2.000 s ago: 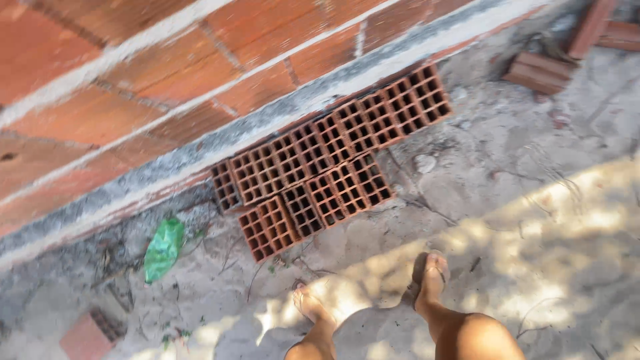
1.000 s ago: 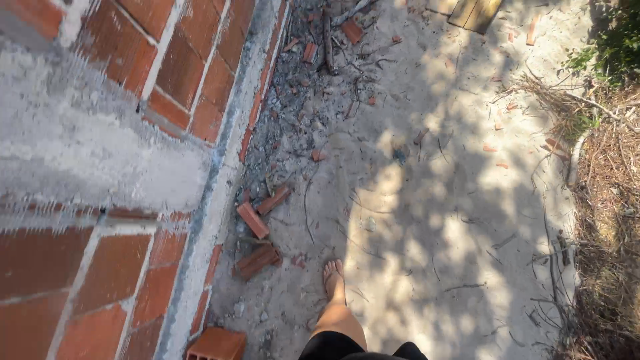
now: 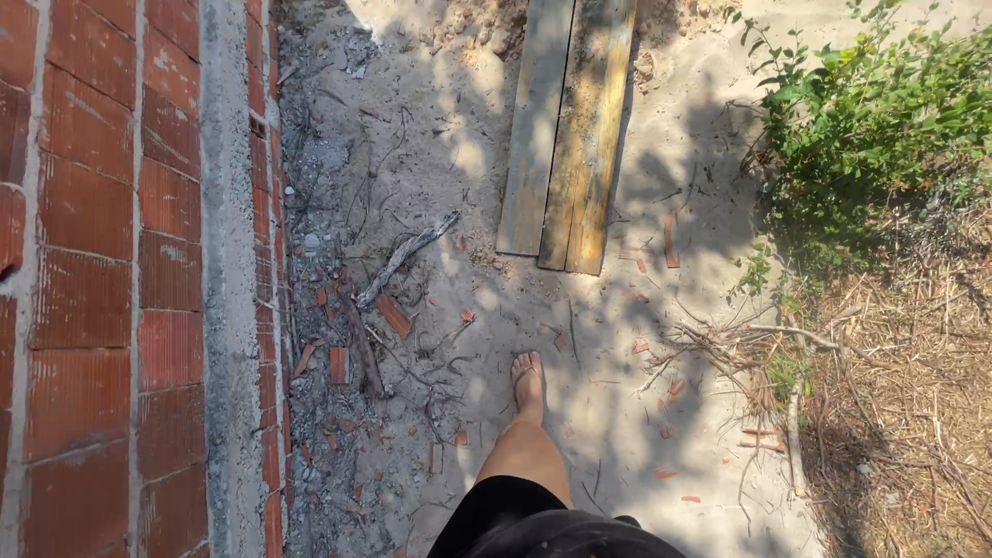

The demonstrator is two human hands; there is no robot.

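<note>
Neither my left hand nor my right hand shows in the head view. My bare leg [image 3: 525, 457] stretches forward below black shorts, its foot [image 3: 528, 380] on the sandy ground; the other foot is hidden. Ahead of the foot lie weathered wooden boards [image 3: 590, 155], side by side and lengthwise, with sand and grit on them. A grey board [image 3: 536, 132] is at their left.
A hollow-brick wall [image 3: 81, 302] with a mortar ledge [image 3: 232, 310] runs along the left. Beside it lie a grey branch [image 3: 407, 254], a dark stick [image 3: 362, 341] and brick pieces [image 3: 394, 315]. A green bush [image 3: 876, 132] and dry brush [image 3: 907, 395] border the right.
The view has turned and moved forward along the wall. The stacked hollow bricks seen two seconds ago are out of view; the boards, only at the top edge one second ago, now show at greater length.
</note>
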